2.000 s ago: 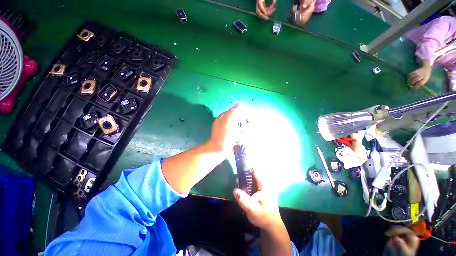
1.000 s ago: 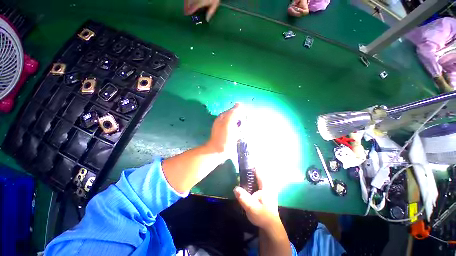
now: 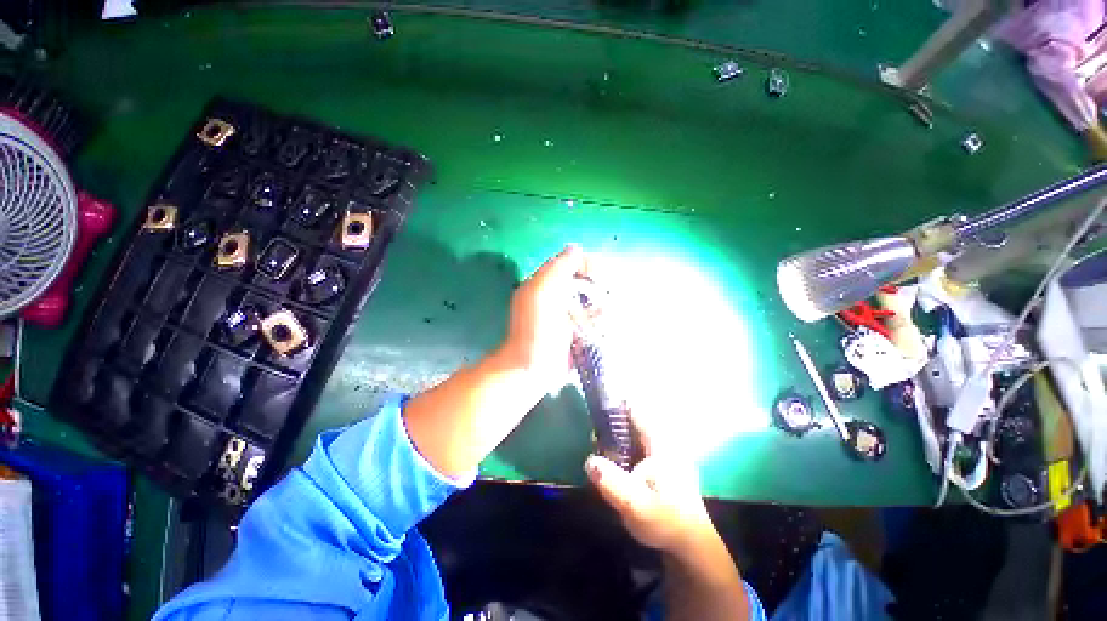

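Note:
My left hand [image 3: 544, 318] holds a small housing [image 3: 584, 298] at its fingertips in the lamp glare; its details are washed out. My right hand [image 3: 649, 485] grips the lower end of a black ribbed screwdriver [image 3: 606, 406], which points up to the housing. Whether its tip touches the housing is lost in the glare. A black blister tray [image 3: 170, 382] lies at the left with gold-framed housings [image 3: 284, 331] and black housings [image 3: 322, 283] in its pockets.
Gooseneck lamp [image 3: 850, 277] shines from the right. Round dark parts [image 3: 795, 412], a pale stick [image 3: 819, 386], red-handled tool [image 3: 867, 313] and cables lie at right. Pink fan [image 3: 34, 218] and blue bin [image 3: 75, 534] at left. Small units [image 3: 777, 83] lie at the back.
The view has shifted slightly, so the tray and fan sit lower. The other worker's hands at the back have left the picture. My hands keep the same hold on screwdriver and housing.

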